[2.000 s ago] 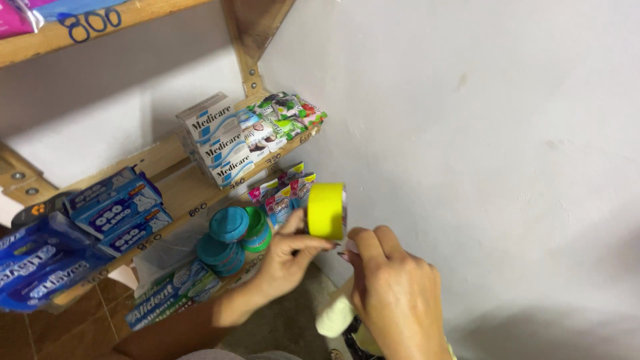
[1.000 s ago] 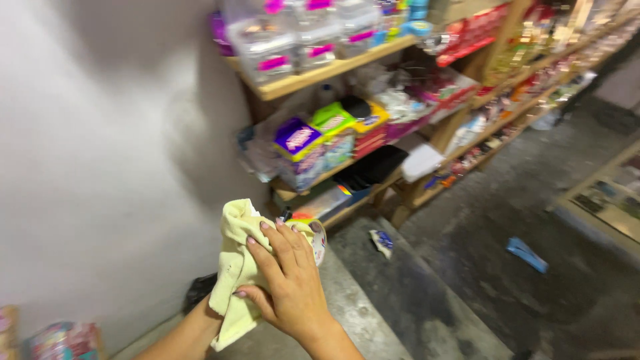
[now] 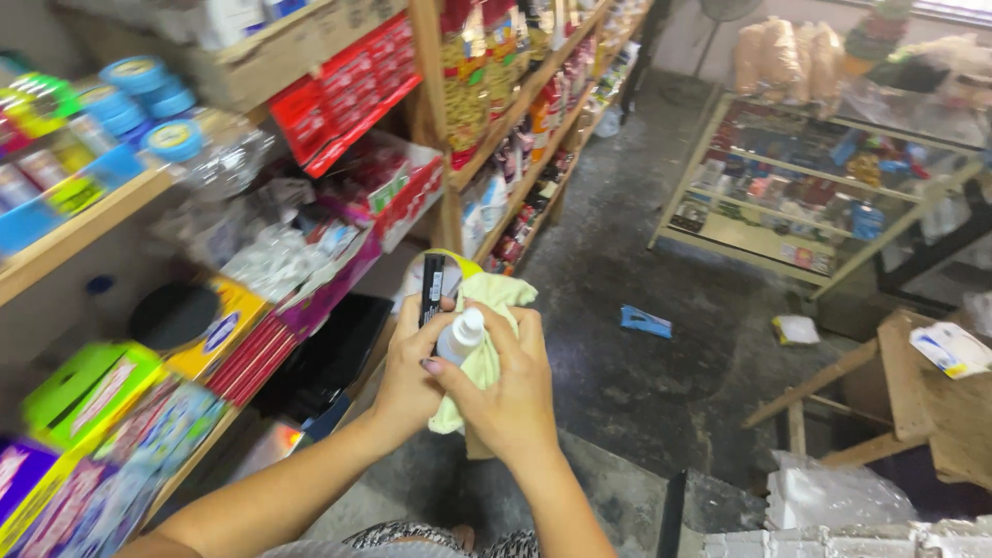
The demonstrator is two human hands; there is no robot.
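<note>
My left hand (image 3: 415,372) holds a black marker-like stick (image 3: 431,288) upright, with a roll of yellow tape (image 3: 463,263) beside it. Between both hands is a small bottle with a white cap (image 3: 466,328); its lower part is hidden by the fingers. My right hand (image 3: 508,380) is closed around the bottle and a pale yellow cloth (image 3: 482,364), which hangs below and sticks out above the fingers. Which hand bears most of the bottle's weight I cannot tell.
Wooden shelves (image 3: 85,232) with boxed and bagged goods stand close on the left. A glass display case (image 3: 806,186) is at the back right, a wooden stool-like piece (image 3: 903,380) at the right. A blue wrapper (image 3: 645,321) and a white-yellow packet (image 3: 796,330) lie on the dark floor.
The view has swung from the wall to the shelves and floor. The bottle and black stick now show in my hands; a second ago the cloth covered much of what they held.
</note>
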